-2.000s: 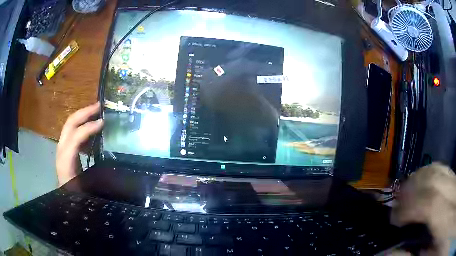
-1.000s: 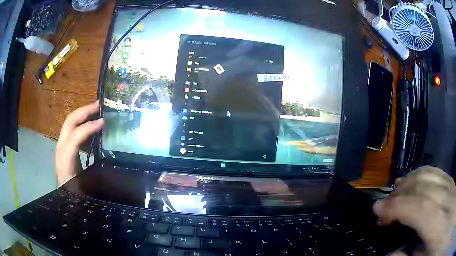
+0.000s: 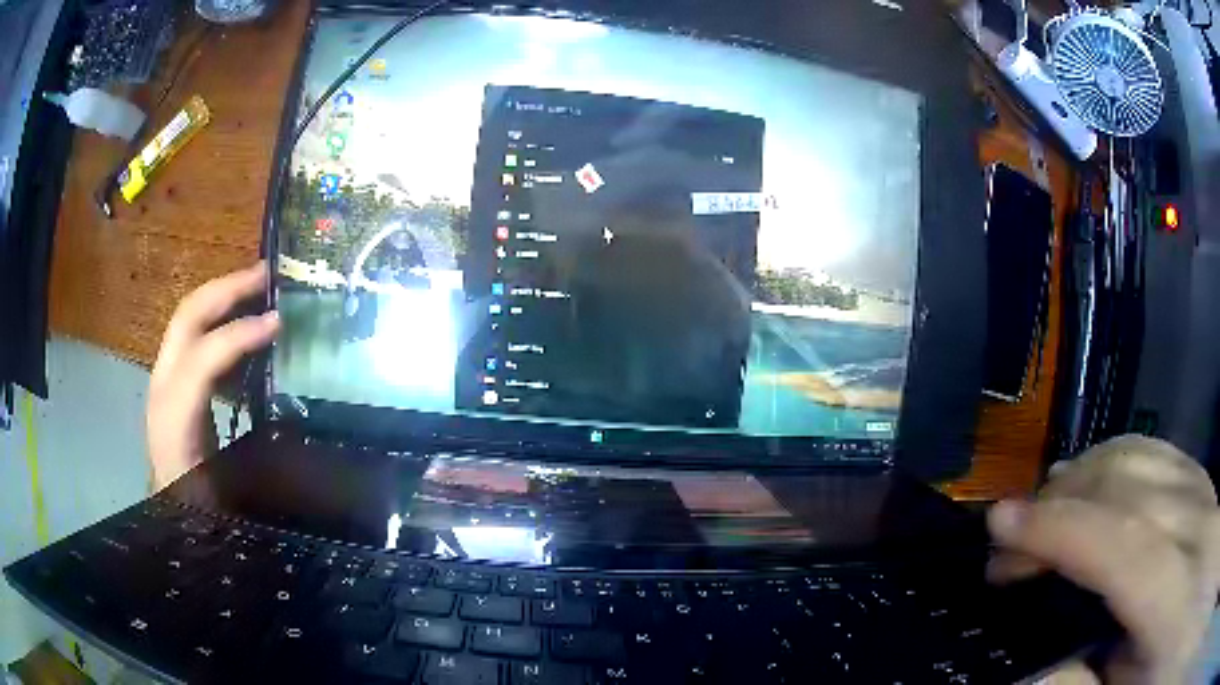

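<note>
A black laptop (image 3: 602, 515) stands open in front of me, its keyboard nearest me. Its lit screen (image 3: 830, 214) shows a lake wallpaper and a dark menu with a list of small icons. My left hand (image 3: 201, 368) is at the screen's left edge, with its fingers on the edge and part of it hidden behind the laptop. My right hand (image 3: 1117, 535) is over the right end of the keyboard base, partly cut off by the picture's edge. Its fingers are bent and blurred. I see no tool in it.
A yellow tube or packet (image 3: 163, 147) and a whitish bottle (image 3: 105, 114) lie on the brown wooden bench at left. A dark flat phone (image 3: 1013, 281) lies right of the screen. A white fan (image 3: 1105, 76) is at the upper right. A red light (image 3: 1171, 217) shows at the far right.
The menu list has scrolled and the pointer has moved up the screen. My right hand has shifted left, its fingers now lower over the keyboard base. My left hand stays nearly the same.
</note>
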